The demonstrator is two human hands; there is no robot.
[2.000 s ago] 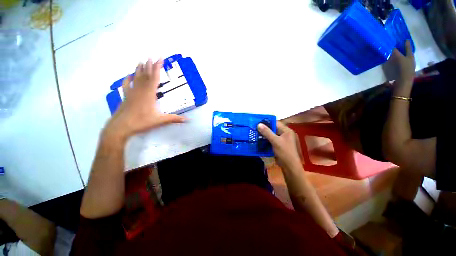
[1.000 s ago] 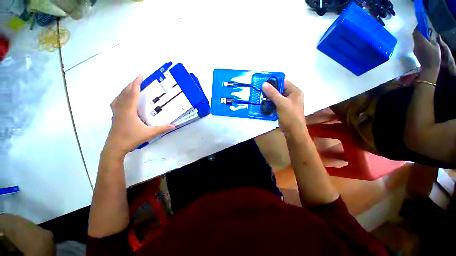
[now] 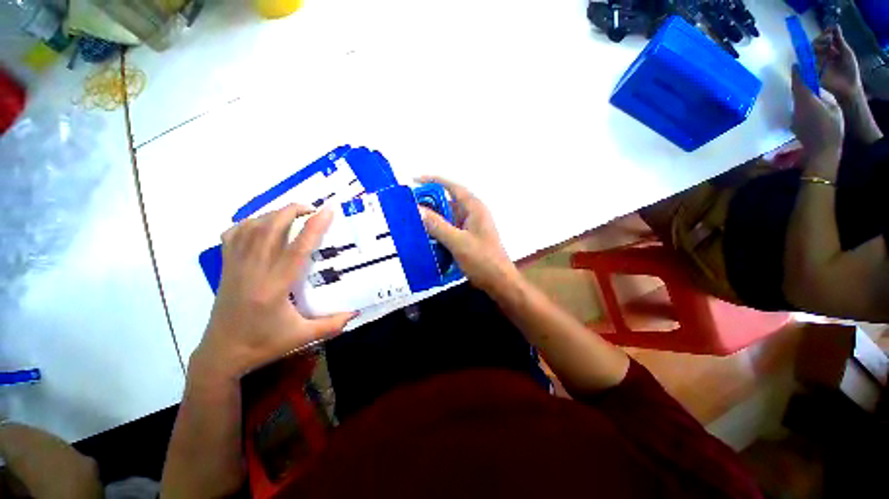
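Observation:
A white and blue retail box (image 3: 366, 263) with a printed black cable is held near the table's front edge. My left hand (image 3: 273, 283) grips its left side, thumb at the lower edge and fingers on the printed face. My right hand (image 3: 468, 234) holds the end of a blue tray (image 3: 434, 201) at the box's right opening. Most of the tray is hidden inside or behind the box; a black cable shows in its end. More flat boxes (image 3: 270, 202) lie on the table behind the held box.
A stack of blue trays (image 3: 687, 84) stands at the right, before a black cable heap (image 3: 673, 18). A neighbour's hands (image 3: 825, 97) hold a blue tray. Clear crumpled plastic (image 3: 58, 195) and rubber bands (image 3: 109, 88) lie left. A red stool (image 3: 673, 292) is below right.
My left hand has lifted a box off the pile towards me. My right hand has brought the blue tray left to the box's opening, and most of the tray is now covered.

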